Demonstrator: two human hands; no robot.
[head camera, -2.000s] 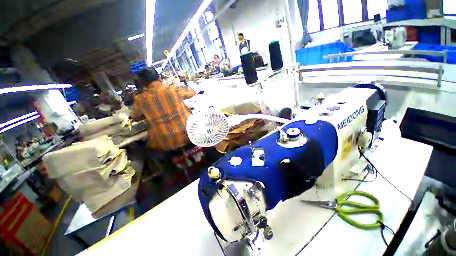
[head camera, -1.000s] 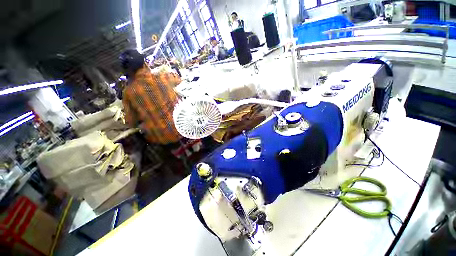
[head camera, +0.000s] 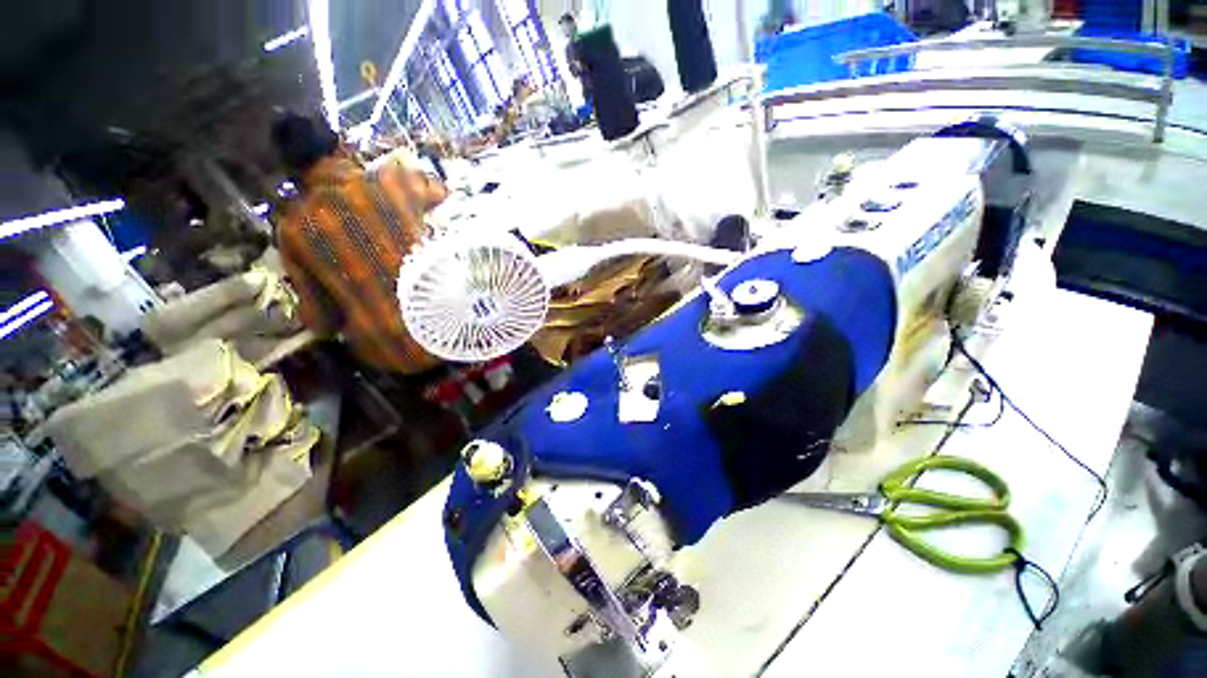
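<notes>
The industrial sewing machine stands on the white table, its arm under a blue cloth cover with a black patch. The presser foot and needle area is at the bottom edge and partly cut off. Thread snips with lime-green loop handles lie on the table right of the machine head, blades pointing left. Neither of my hands is in the picture.
A white clip-on fan is behind the machine. A person in an orange checked shirt is beyond it. Stacked beige pieces lie on a side stand at left. Dark thread cones stand behind. A flask seems cut off at lower right.
The view has shifted, so the machine head and fan appear further left and the thread cones higher. The snips stay in the same place on the table.
</notes>
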